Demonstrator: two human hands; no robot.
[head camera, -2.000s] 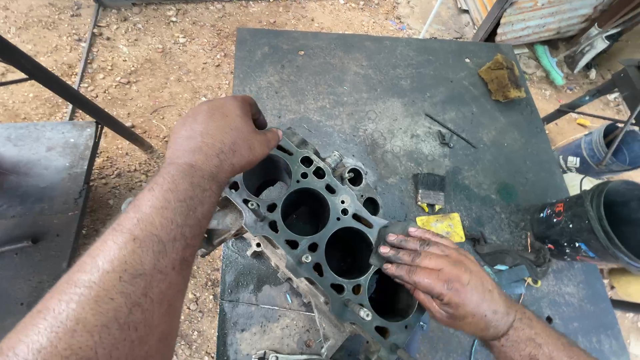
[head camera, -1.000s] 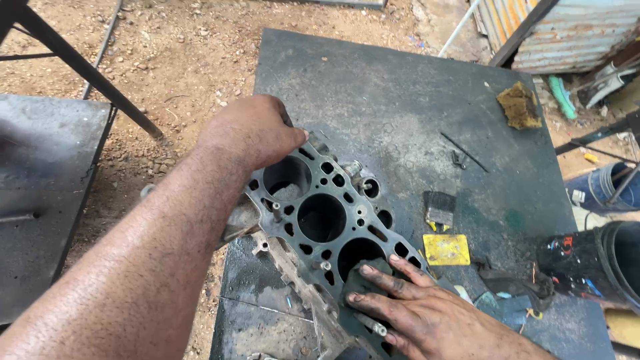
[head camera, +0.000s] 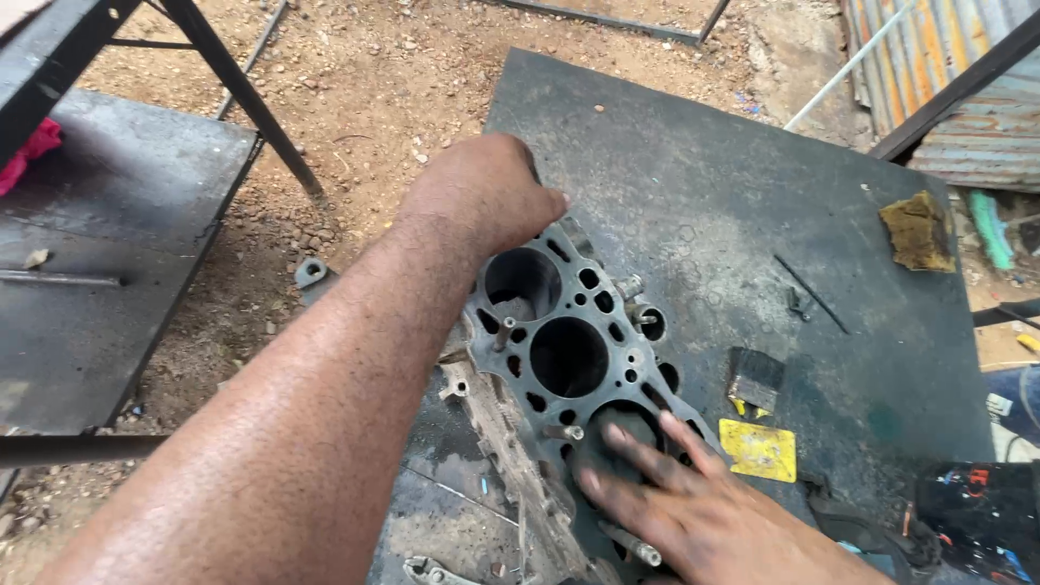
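Observation:
An engine block (head camera: 569, 357) with several cylinder bores lies at a slant on a dark tabletop. My left hand (head camera: 487, 191) is closed over the block's far end; what its fingers grip is hidden behind them. Under the fingers of my right hand (head camera: 674, 496), a dark pad (head camera: 609, 443) lies flat on the block's top face, partly over a bore. Studs stand up along the block's left edge. Right of the block lie a brush with dark bristles (head camera: 756, 378) and a yellow plastic scraper (head camera: 758, 449).
A thin black rod (head camera: 811, 292) and a brown sponge-like piece (head camera: 918, 231) lie on the tabletop (head camera: 691, 179). Part of a pliers-like tool (head camera: 435, 571) shows at the bottom. A black bucket (head camera: 983, 512) is at the right. Another metal table (head camera: 122, 244) stands left, with a rod on it.
My right hand and the dark pad have moved along the block's top face, uncovering more of the stud side. My left hand stays at the far end. The view has shifted.

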